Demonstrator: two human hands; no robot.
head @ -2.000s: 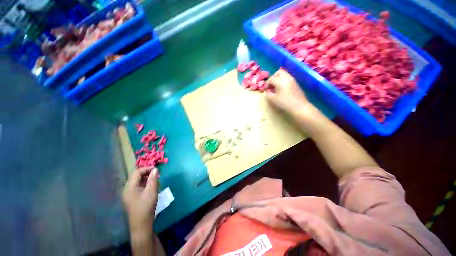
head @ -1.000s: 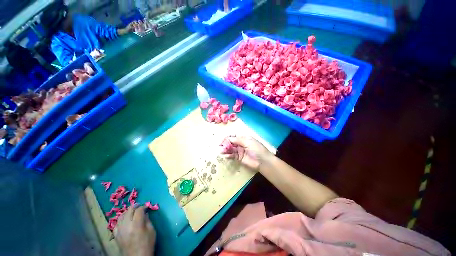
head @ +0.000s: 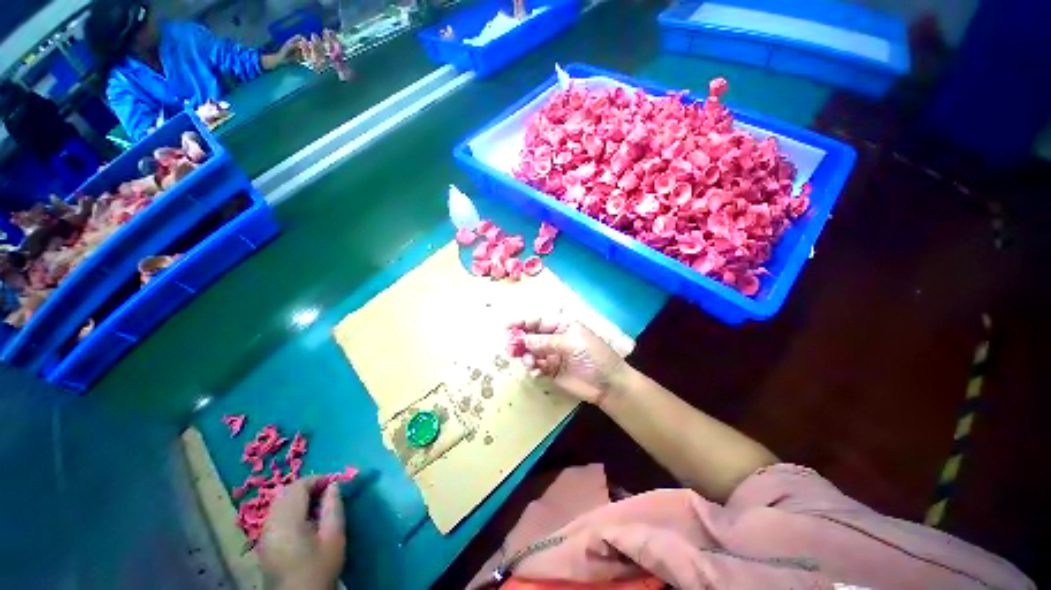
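Note:
My right hand (head: pixel 562 355) holds a cupped pink part (head: pixel 516 341) between its fingertips above the cardboard sheet (head: pixel 398 317). My left hand (head: pixel 302 532) is low at the left, its fingertips at the near side of a loose pile of small pink parts (head: pixel 267 452). One small pink part (head: pixel 347 474) shows beside its fingertips; whether they grip it cannot be told. A round green cap (head: pixel 423 429) sits on the cardboard's near left part. Several cupped pink parts lie at the cardboard's far corner, beside a white bottle (head: pixel 462 209).
A large blue tray (head: pixel 692 302) heaped with pink shells stands at the far right. Stacked blue bins (head: pixel 173 277) with tan and pink parts stand at the left. A metal edge strip (head: pixel 211 501) runs beside the small-part pile. A person in blue (head: pixel 184 69) works across the bench.
My right hand has come from the far cupped parts to above the cardboard with one part. My left hand stays at the small-part pile. The view has shifted, showing the person opposite.

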